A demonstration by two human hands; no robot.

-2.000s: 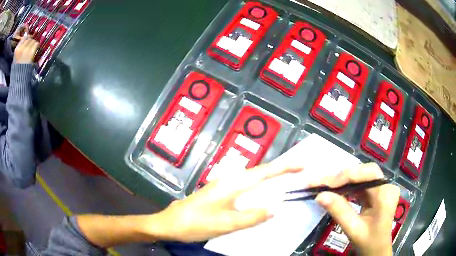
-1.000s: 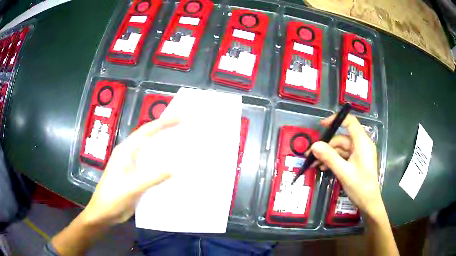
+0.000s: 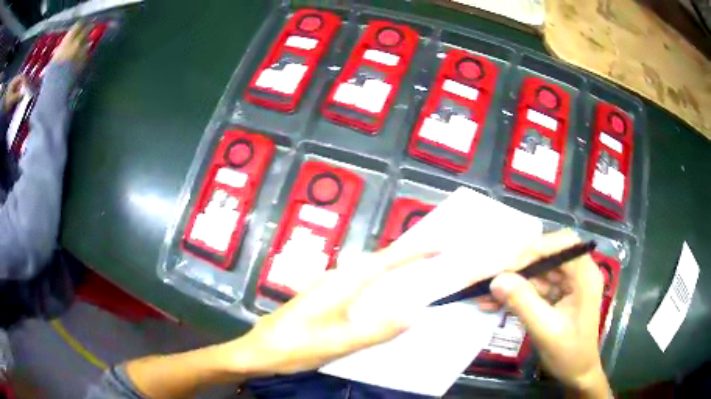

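Note:
My left hand [image 3: 343, 312] holds a blank white sheet [image 3: 475, 241] over the lower row of a clear blister tray [image 3: 175, 241]. My right hand [image 3: 553, 312] holds a slim black tool [image 3: 538, 269], its tip pointing left at the sheet by my left fingers. Whether the tip touches the sheet cannot be told. Several red phone units lie in the tray's pockets, such as a top-row unit [image 3: 454, 109] and a lower-left unit [image 3: 228, 199], with black rings and white patches. The sheet and my hands partly cover the lower units toward the right.
A printed paper slip [image 3: 675, 296] lies on the dark green bench [image 3: 117, 156] right of the tray. A wooden board [image 3: 624, 54] and a pale board [image 3: 511, 9] lie on the far side. At left, another person's sleeved arm [image 3: 43, 164] reaches to another tray of red units.
Since one second ago, the sheet and my left hand have moved right over the lower units, and the black tool has gone from a lower unit to the sheet. The camera view has shifted.

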